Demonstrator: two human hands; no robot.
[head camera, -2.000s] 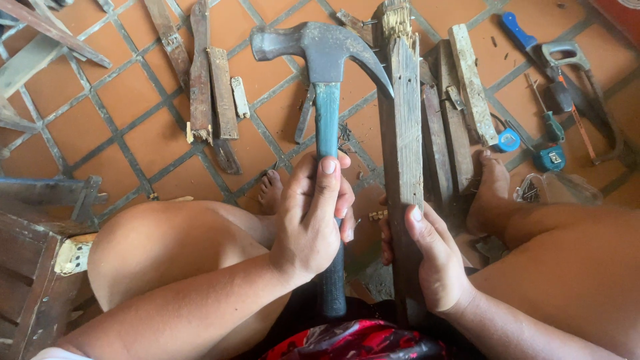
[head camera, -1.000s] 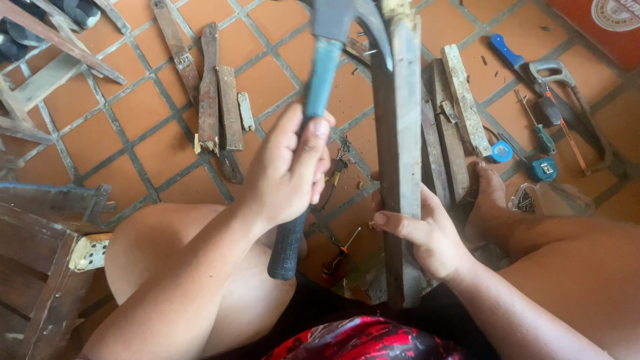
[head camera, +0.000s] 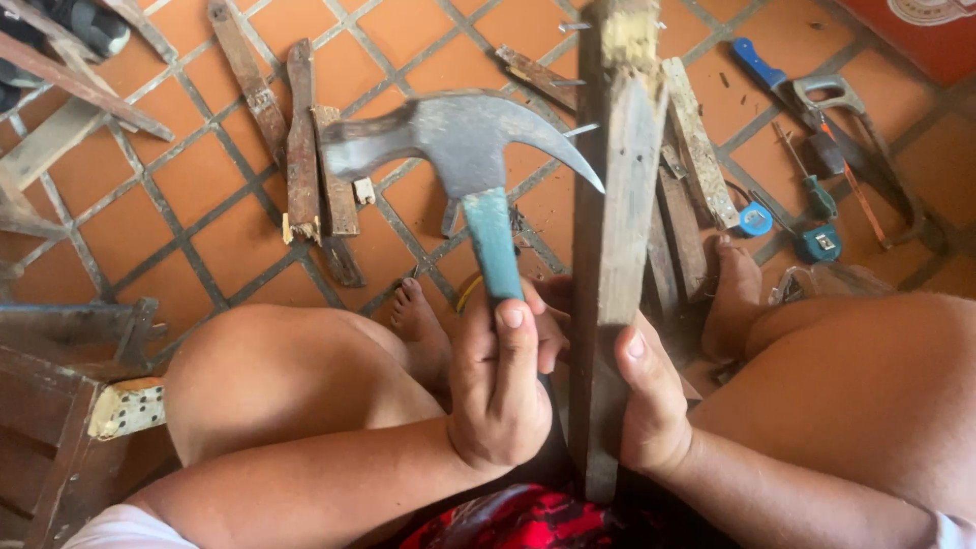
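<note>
My left hand (head camera: 503, 381) is closed round the teal handle of a claw hammer (head camera: 465, 141), head up, its claw pointing right. The claw's tip overlaps the left side of an upright wooden post (head camera: 621, 229); whether they touch I cannot tell. Several nails (head camera: 581, 130) stick out sideways from the post's upper left side, and its top end is splintered and pale. My right hand (head camera: 652, 396) grips the post low down, thumb on the near right side, with some fingers hidden behind the wood.
Old wood pieces (head camera: 303, 137) lie on the tiled floor, with more planks (head camera: 700, 145) behind the post. At right are a hacksaw (head camera: 888, 160), a blue-handled saw (head camera: 759, 65), a screwdriver (head camera: 818, 194) and a tape measure (head camera: 820, 242). A wooden stool or chair (head camera: 61, 412) stands at lower left.
The hammer was raised higher a second ago, its head partly out of view; it has come back down, with its full head showing beside the post. My right hand still holds the post.
</note>
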